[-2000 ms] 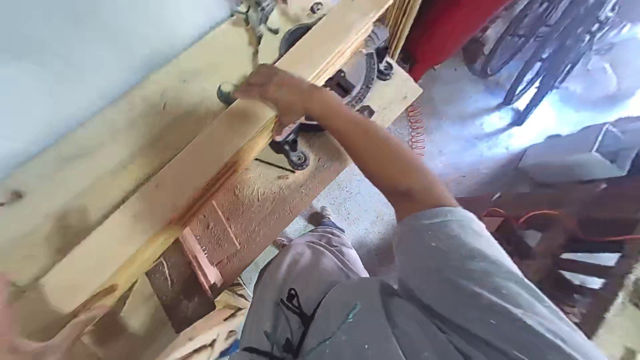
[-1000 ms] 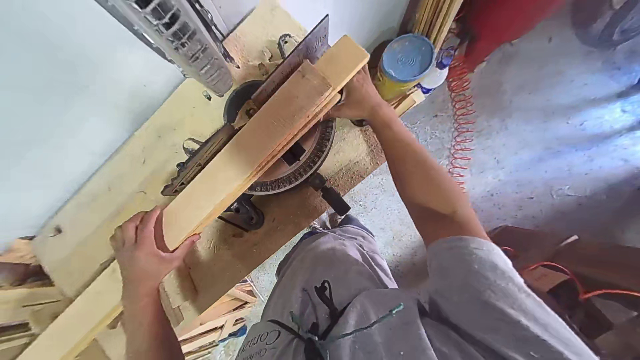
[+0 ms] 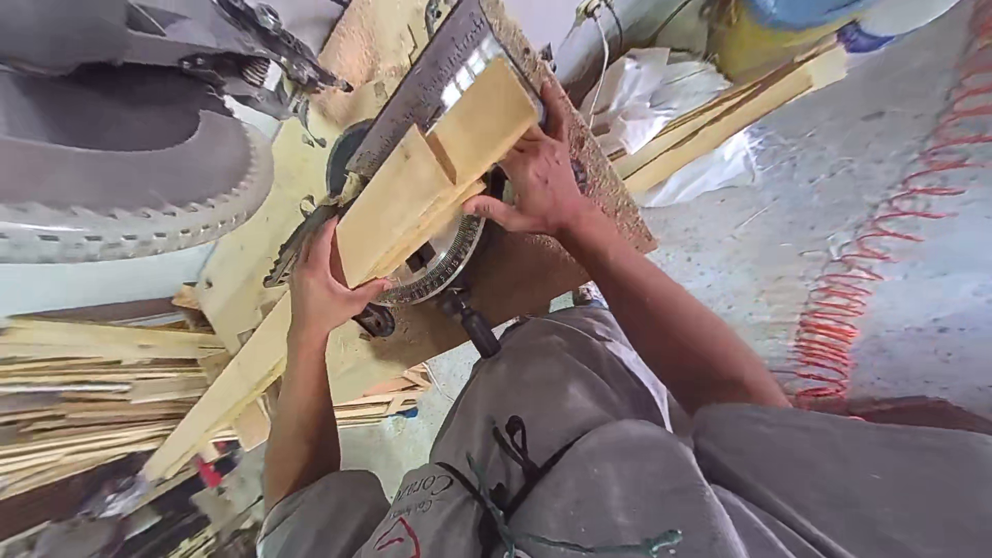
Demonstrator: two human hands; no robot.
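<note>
A stack of wooden boards [image 3: 399, 205] lies across the round base of a miter saw [image 3: 446, 271], with a shorter block [image 3: 488, 116] on or against its upper end. My left hand [image 3: 322, 279] grips the lower end of the stack, thumb on the near side and fingers on the far side. At the upper end, my right hand [image 3: 539, 174] holds the block and boards, fingers around the end and thumb along the near side. A metal fence [image 3: 422, 85] runs behind the wood. Below my left hand, a long board [image 3: 225, 387] slants down to the left.
The saw head with its guard [image 3: 132, 178] hangs at the upper left. Stacked wood strips [image 3: 93, 387] fill the lower left. Sawdust covers the bench edge [image 3: 612, 186]. A bucket [image 3: 744, 39], more strips [image 3: 728, 116] and a coiled red hose [image 3: 837, 310] are at the right.
My left hand has moved up along the wood, closer to my right hand. The boards on the saw base look shorter than the long stack seen before. The view has moved closer.
</note>
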